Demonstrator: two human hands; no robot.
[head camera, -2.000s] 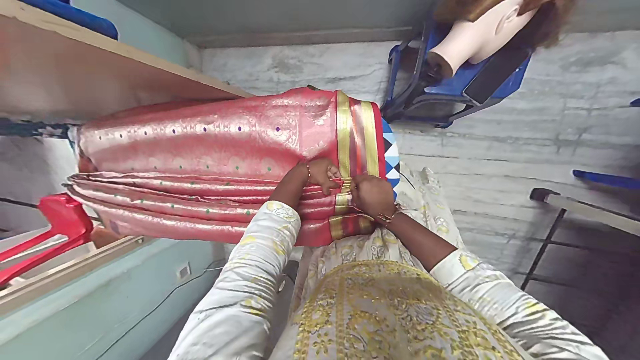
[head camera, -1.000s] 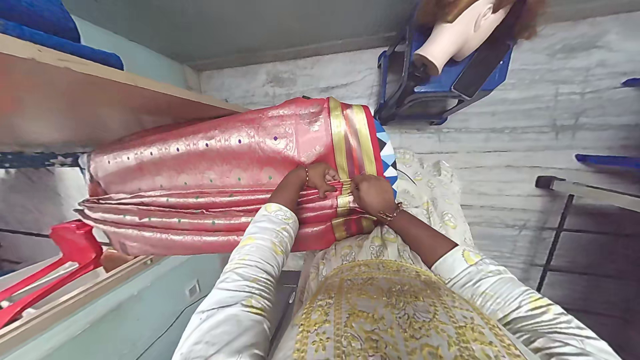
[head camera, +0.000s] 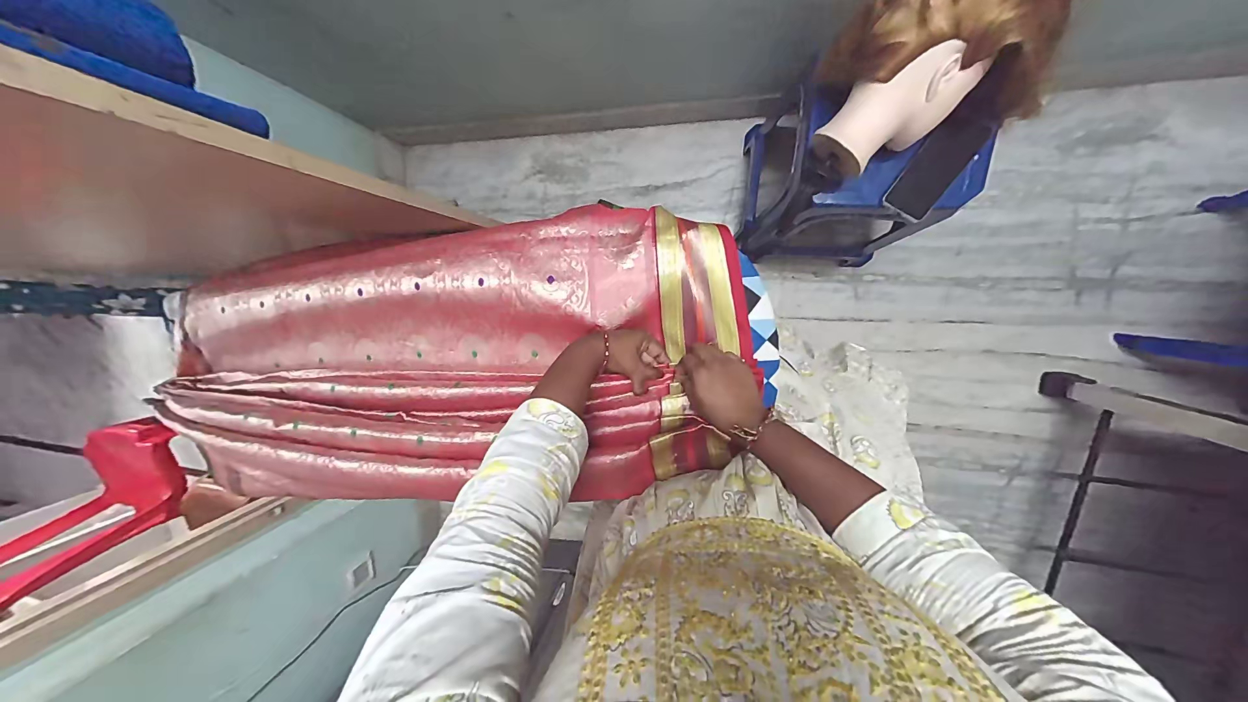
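A pink-red brocade cloth (head camera: 439, 283), perhaps a sari, lies lengthwise before me, with gold stripes near its right end and long pleats along its near side. My left hand (head camera: 632, 359) rests at the top of the pleats, pinching the cloth with bent fingers. Close beside it, my right hand (head camera: 723, 392) is closed on the pleated edge at the gold-striped border (head camera: 671, 292). Its fingertips are hidden from view. Past the border shows a blue, white and black triangle-patterned fabric (head camera: 759, 312).
A mannequin head (head camera: 902, 112) with brown hair lies on a blue chair (head camera: 868, 190) beside a dark flat object (head camera: 941, 171). A wooden shelf edge (head camera: 292, 166) runs along the upper left. A red plastic chair (head camera: 132, 468) stands lower left, and a metal-framed piece (head camera: 1160, 409) at right.
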